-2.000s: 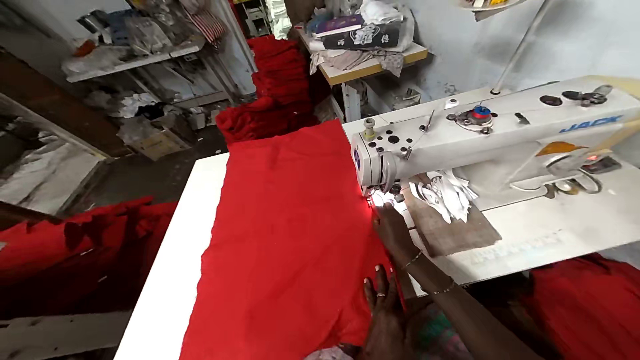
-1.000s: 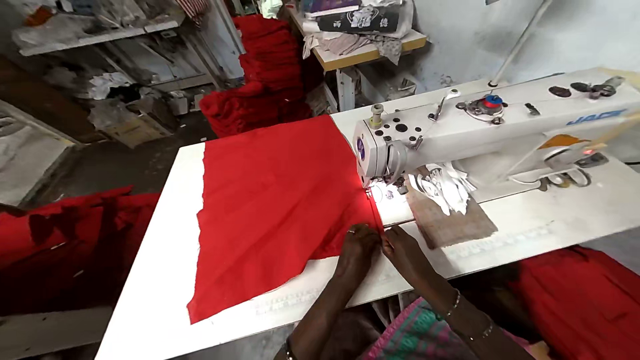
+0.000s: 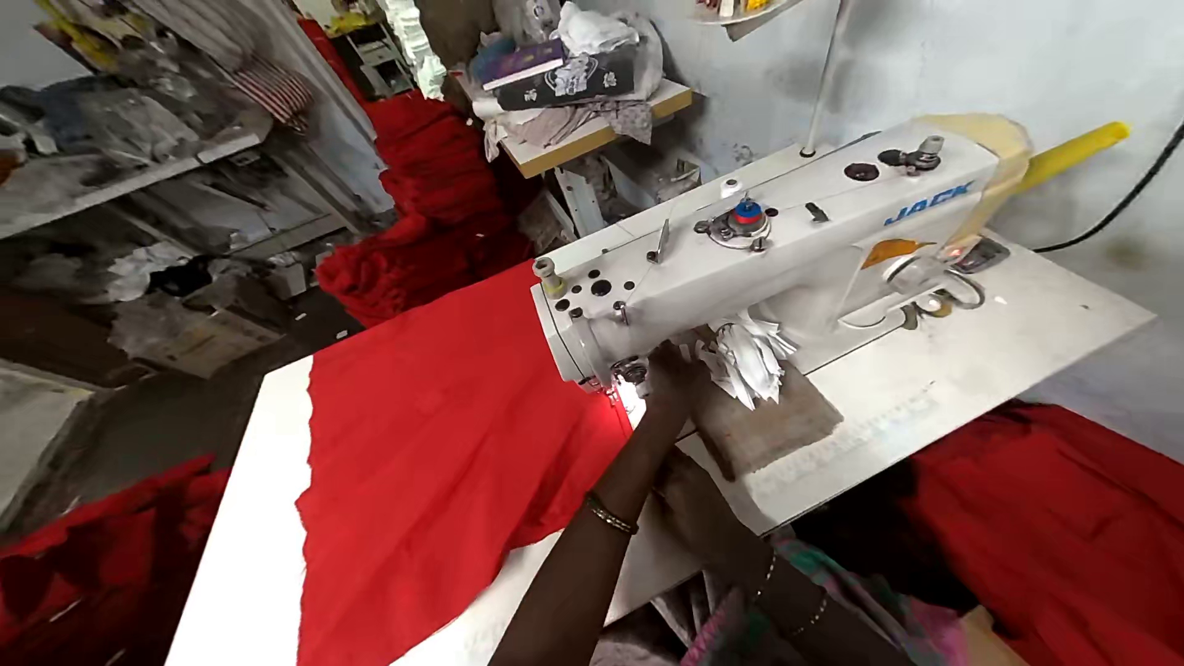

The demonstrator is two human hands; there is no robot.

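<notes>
My left hand (image 3: 673, 375) reaches in beside the needle area of a white industrial sewing machine (image 3: 777, 231), next to a bundle of white fabric strips or labels (image 3: 747, 356); its fingers are largely hidden. My right hand (image 3: 694, 499) is lower, near the table's front edge by a brown cloth piece (image 3: 772, 421); its fingertips are hard to make out, and what it holds cannot be told. A large red fabric panel (image 3: 435, 444) lies on the table left of the needle, its right edge near the lit presser foot (image 3: 612, 393).
The white table (image 3: 1045, 314) extends to both sides. Folded red fabric is stacked (image 3: 435, 185) behind it, with more red cloth (image 3: 1045, 518) at the lower right and at the lower left. A side shelf (image 3: 592, 139) holds a box, a book and cloths.
My left hand has moved from the red panel's near edge to beside the white strips. My right hand has left that edge and is now nearer the brown cloth.
</notes>
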